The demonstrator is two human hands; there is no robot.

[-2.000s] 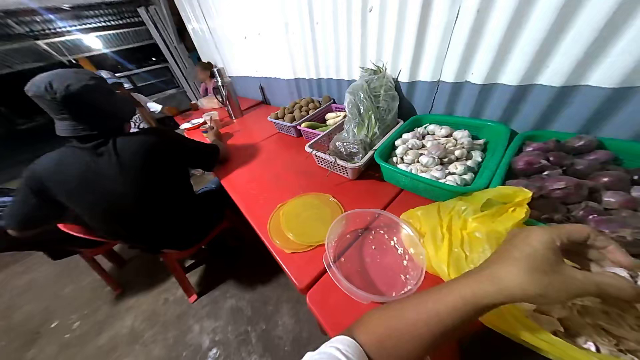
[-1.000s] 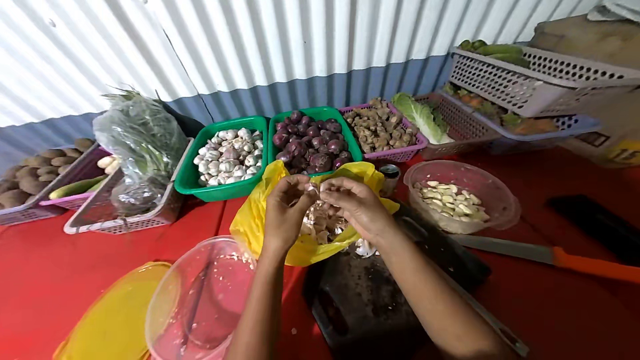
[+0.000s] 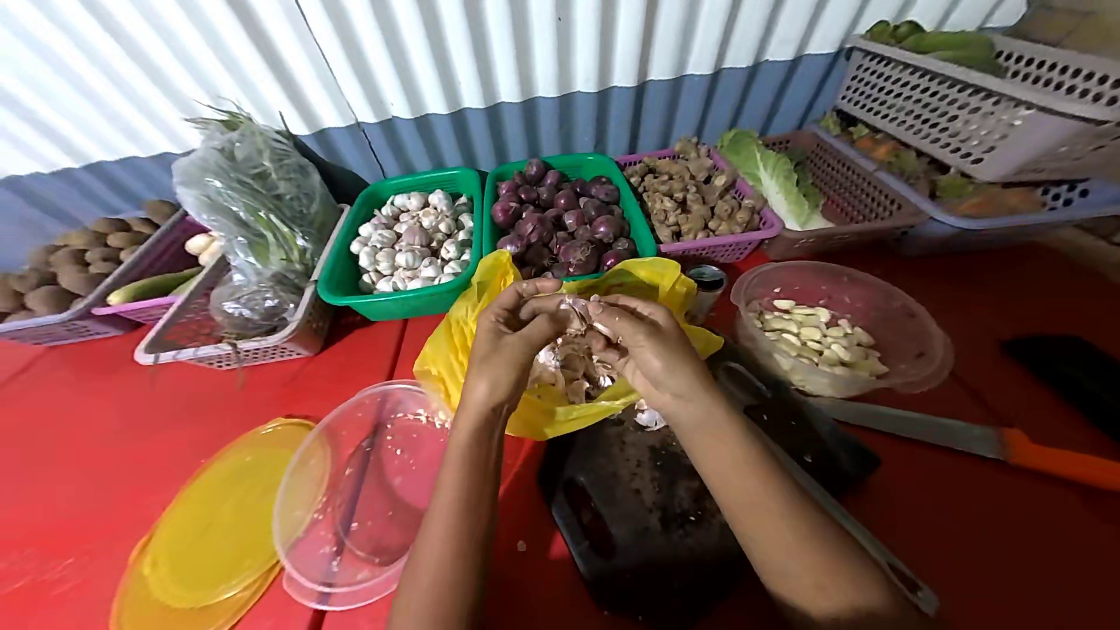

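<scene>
Both my hands meet over a yellow plastic bag (image 3: 455, 350) that holds garlic skins (image 3: 569, 367). Between the fingertips of my left hand (image 3: 516, 337) and my right hand (image 3: 647, 346) is a piece of garlic (image 3: 579, 313) with papery skin. Under my right forearm lies a black cutting board (image 3: 639, 516), with a garlic piece (image 3: 649, 416) at its top edge. Peeled cloves (image 3: 814, 337) fill part of a clear plastic bowl (image 3: 910, 332) on the right. An open clear container (image 3: 306, 490) with small bits in it stands left of my left forearm.
A knife with an orange handle (image 3: 1054, 457) lies at the right. Yellow lids (image 3: 219, 525) overlap at the left. Along the corrugated wall stand green baskets of garlic bulbs (image 3: 416, 245) and red onions (image 3: 564, 219), a basket of ginger (image 3: 696, 192), and stacked crates (image 3: 971, 114).
The view has swung right since two seconds ago. My right hand, then reaching at the bag, is now joined by my left at the garlic. Over the last second both have stayed above the bag.
</scene>
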